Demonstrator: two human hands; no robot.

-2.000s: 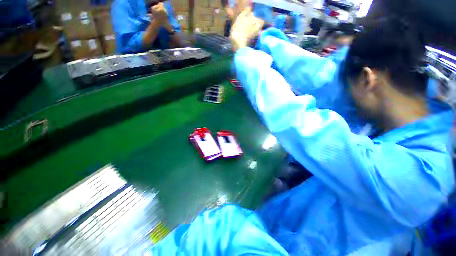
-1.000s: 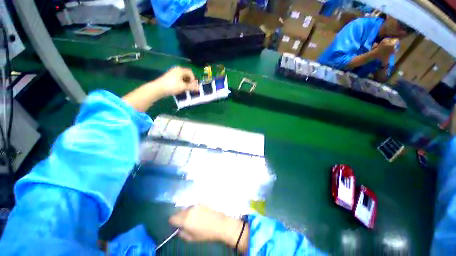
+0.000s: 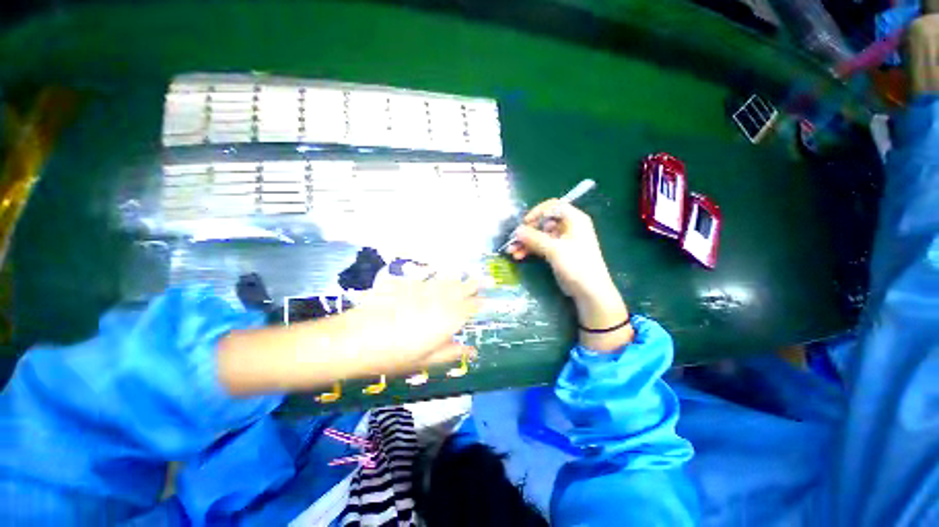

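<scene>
My right hand [image 3: 564,247] holds a slim silver-grey pen-like tool [image 3: 579,191], its lower tip near a small yellow-green tape piece [image 3: 502,272]. My left hand [image 3: 412,317] lies over a row of LCD modules [image 3: 302,308], hiding most of them; whether its fingers grip anything is unclear. Several orange-gold flex cable tails [image 3: 375,384] stick out below the left hand. Two white die-cut adhesive sheets with dark-lined rows, an upper one [image 3: 329,115] and a lower one [image 3: 242,188], lie above the hands. Black lumps [image 3: 361,269] sit just above the modules.
Shiny clear film [image 3: 221,257] lies under the work. Red phone housings [image 3: 664,194] lie at right, with a dark framed part [image 3: 755,117] beyond them. An amber strip [image 3: 23,175] is at far left. Another person's blue sleeve [image 3: 898,268] is at the right edge.
The view has tilted down to the work. My left hand has come back from the display row at the far side to the near bench, over modules. My right hand has moved up and right with the tool.
</scene>
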